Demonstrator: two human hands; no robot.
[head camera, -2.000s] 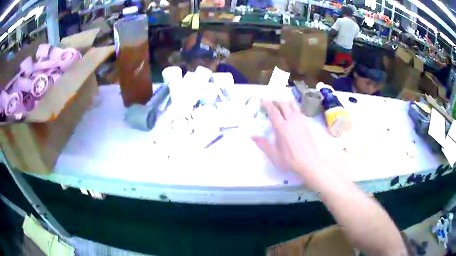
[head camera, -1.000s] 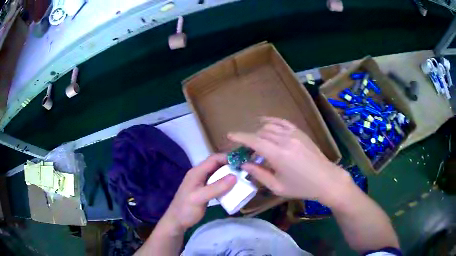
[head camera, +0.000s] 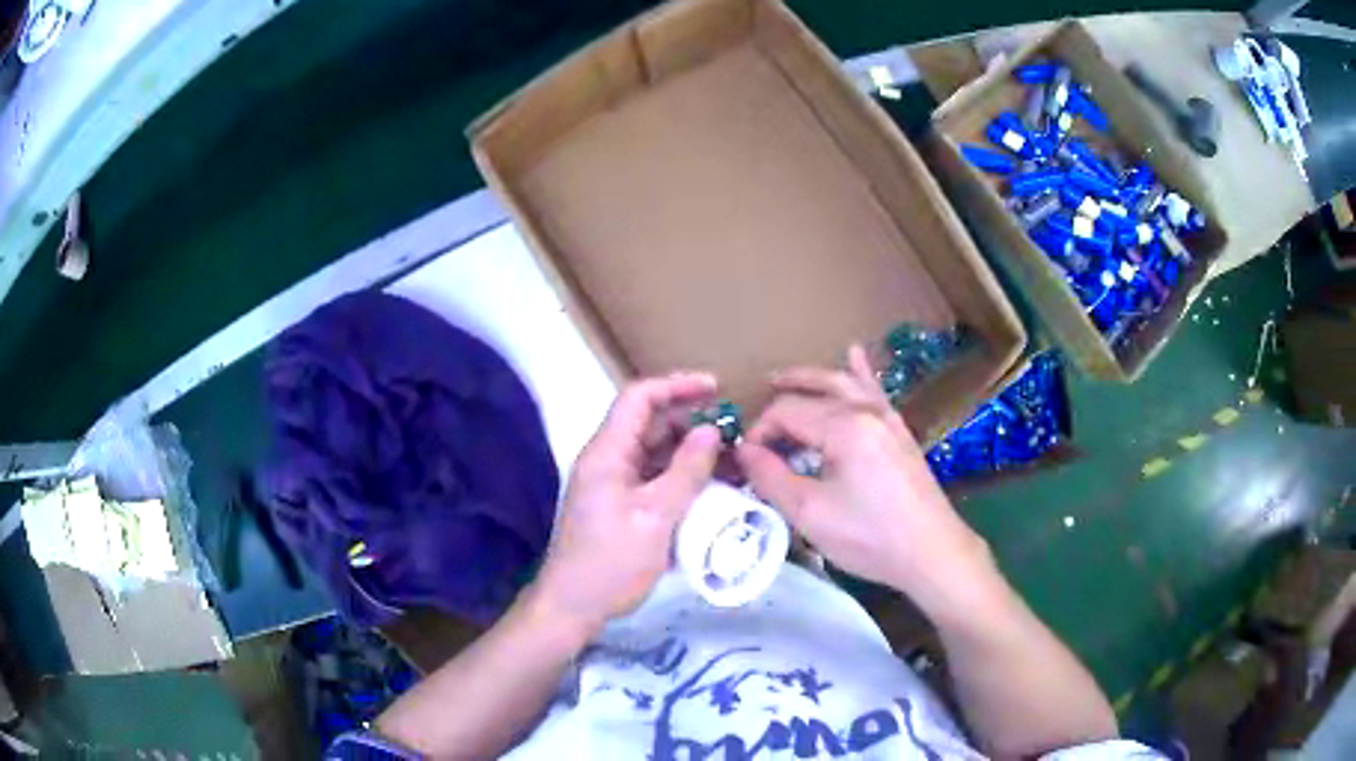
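Observation:
My left hand (head camera: 637, 483) holds a small green circuit board (head camera: 720, 421) between thumb and fingers, over the near edge of the cardboard tray. My right hand (head camera: 840, 461) is beside it, fingertips pinched at the board's right side, with a small silvery piece showing by the fingers. A white appliance body (head camera: 732, 546) with a round spoked end hangs just below both hands, against my shirt; its handle is hidden. The shallow cardboard tray (head camera: 699, 223) holds green circuit boards (head camera: 919, 357) in its near right corner.
A carton of blue cylinders (head camera: 1093, 223) stands right of the tray, with more blue cylinders (head camera: 1004, 424) below it. A dark purple cloth bundle (head camera: 409, 446) lies left. A small carton with yellowish papers (head camera: 112, 550) is far left. White handled parts (head camera: 1264, 89) lie upper right.
The white body has turned, so its round spoked end now faces up. The green board is now held apart from it. The view has shifted, showing the tray higher and the green boards in its corner.

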